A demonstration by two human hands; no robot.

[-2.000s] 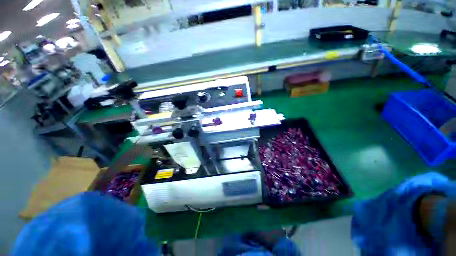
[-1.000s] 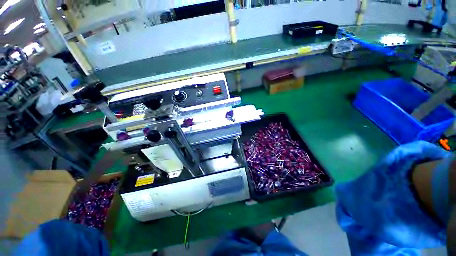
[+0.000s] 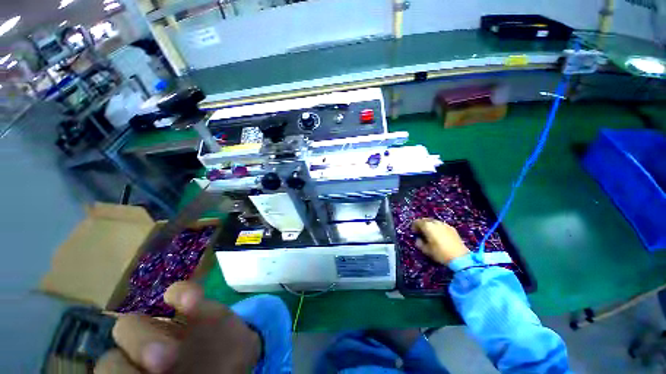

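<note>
The white lead cutting machine (image 3: 307, 269) stands in the middle, with a silver-white feed rail (image 3: 343, 162) across its top and a few purple components on it. The black tray (image 3: 527, 281) at its right is full of dark purple-red capacitors (image 3: 445, 196) with shiny leads. My right hand (image 3: 440, 241) is over the parts in the tray, fingers bent down into them; its fingertips are partly hidden. My left hand (image 3: 186, 334) is large and blurred at the lower left, fingers curled, in front of the carton; I cannot tell if it holds anything.
An open cardboard carton (image 3: 102, 252) with purple parts stands left of the machine. A blue cord (image 3: 527, 164) runs from a bench-edge box to my right wrist. A blue bin (image 3: 626, 190) is at the right. A black tray (image 3: 527, 28) and a small box (image 3: 475, 113) are behind.
My right hand has come into view and reached into the black tray, with the blue cord now stretched to it. My left hand has come into view at the lower left. The view has shifted.
</note>
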